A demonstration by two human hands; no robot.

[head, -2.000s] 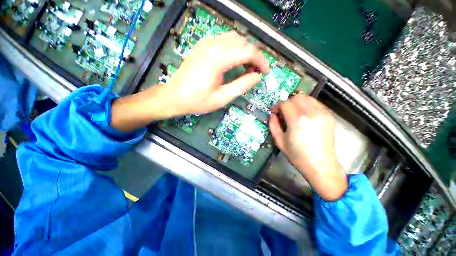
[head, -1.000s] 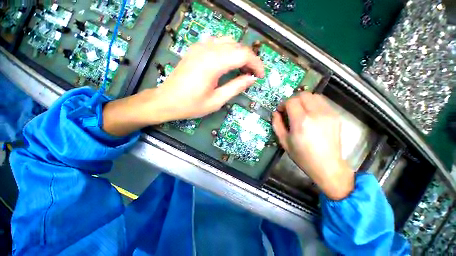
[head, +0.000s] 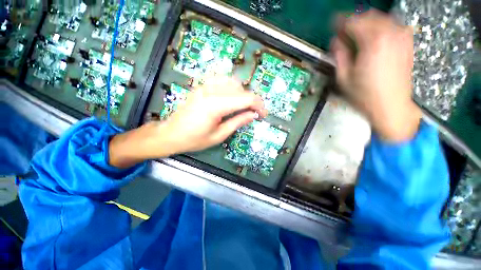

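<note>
A carrier [head: 300,138] holds four green circuit boards: the upper left [head: 203,50], upper right [head: 282,87], lower right [head: 261,147] and a lower left one [head: 173,99] mostly hidden by my left hand. My left hand [head: 205,113] is over the carrier, thumb and forefinger pinched on a small silvery component [head: 257,114] just above the lower right board. My right hand [head: 372,66] is blurred, over the far rail beside the pile of silvery parts [head: 443,58]. Its fingertips are too blurred to tell whether they hold anything.
Another carrier with boards [head: 105,79] stands to the left. A blue cord [head: 112,63] rises from my left wrist. Conveyor rails run along both sides; the near rail [head: 211,184] borders my coat. Dark parts [head: 263,6] lie on the green shelf. More shiny parts [head: 464,211] are at the lower right.
My right hand has left the boards and moved up and right to the far rail. My left hand has moved down and slightly left, from the upper right board towards the lower right one.
</note>
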